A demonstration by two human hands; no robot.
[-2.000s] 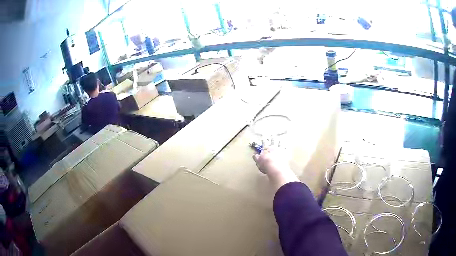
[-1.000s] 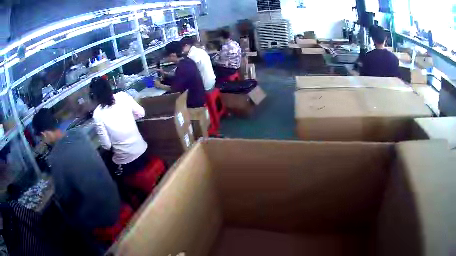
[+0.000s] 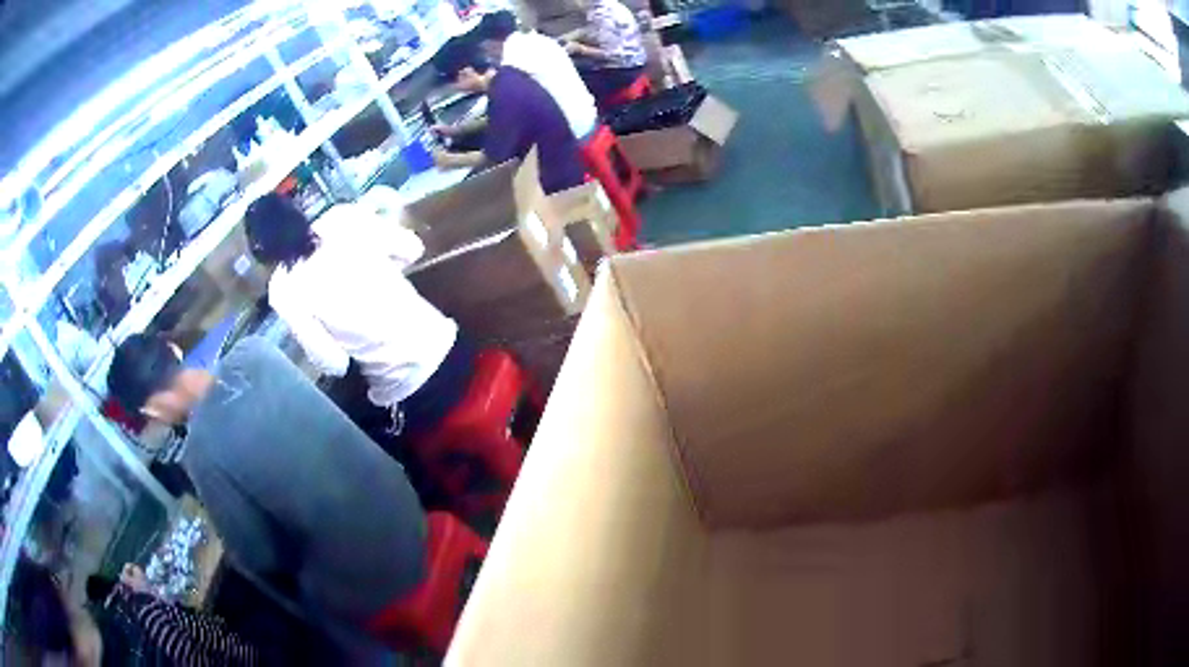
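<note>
A large open brown carton [image 3: 900, 352] fills the lower right of the view, nearest in front of me. Its far and left inner walls and part of its bottom show, and I see no parts on the visible bottom. Neither my left hand nor my right hand is in the picture. The carton's near side is cut off by the lower edge.
A closed taped carton [image 3: 991, 117] stands beyond the open one. At the left, several people sit along a workbench with shelving, on red stools [image 3: 489, 417]. An open carton [image 3: 476, 267] stands beside a person in white. Green floor [image 3: 769, 156] shows between.
My view has swung from the ring-covered cartons by the windows to the open carton and the workbench, then tilted further down and left. My right hand has left the picture.
</note>
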